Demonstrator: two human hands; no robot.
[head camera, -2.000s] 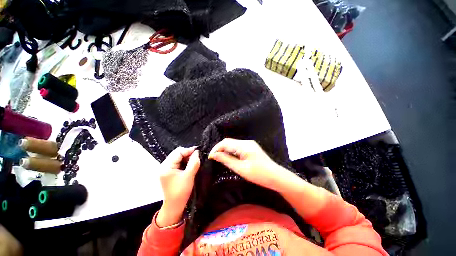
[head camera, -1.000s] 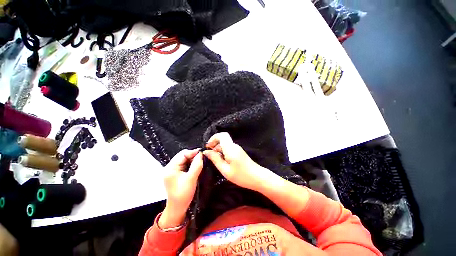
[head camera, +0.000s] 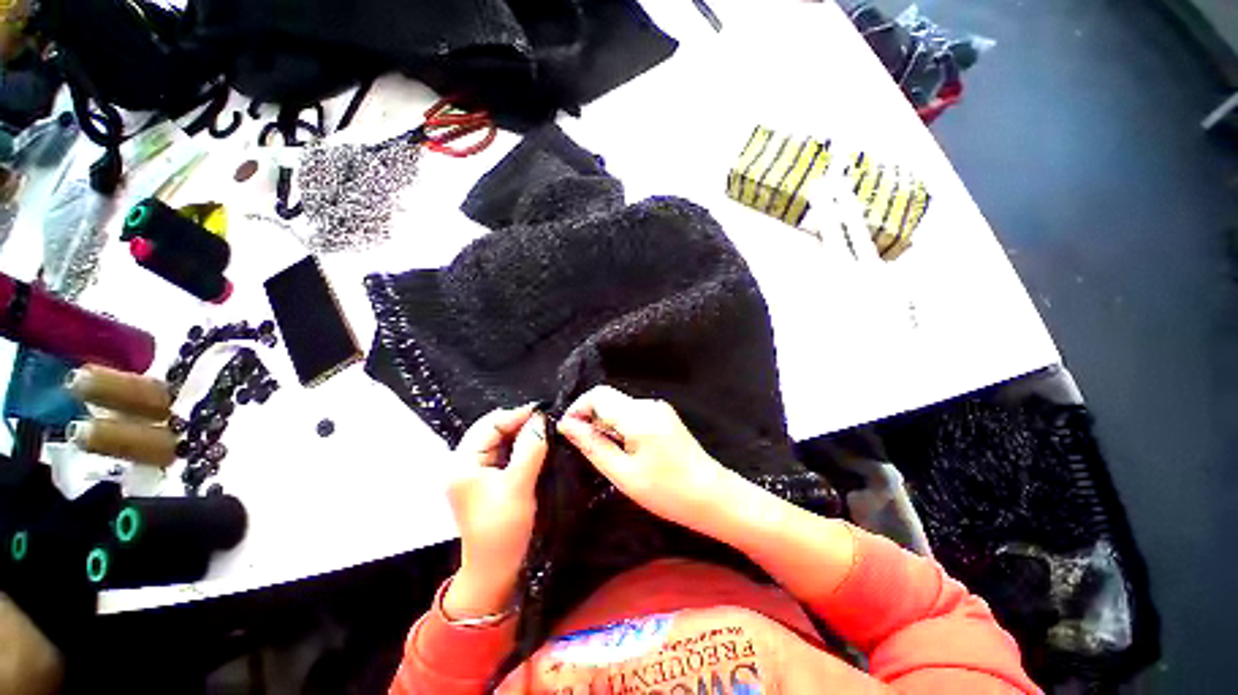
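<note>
A dark textured jacket (head camera: 625, 292) lies over the near edge of the white table and down onto my lap, with a glinting trim along its left border. My left hand (head camera: 498, 496) pinches the cloth edge between thumb and fingers. My right hand (head camera: 649, 452) is close beside it, thumb and fingertips pinched together at the same spot of cloth. The fingertips of both hands almost touch. A needle or thread cannot be made out between them. A small dark spot shows at the left fingertips; I cannot tell what it is.
On the white table (head camera: 937, 326) at left are a phone (head camera: 312, 321), a button pile (head camera: 207, 407), tan cones (head camera: 122, 439), black cones (head camera: 183, 539), a speckled heap (head camera: 350, 190) and scissors (head camera: 459, 129). Striped bundles (head camera: 778, 174) lie at right. Dark garments (head camera: 1018, 502) sit below the right edge.
My right hand has drawn down and in to the left hand, and its fingers have shifted slightly at the cloth edge. The table items appear slightly shifted right as the view moved.
</note>
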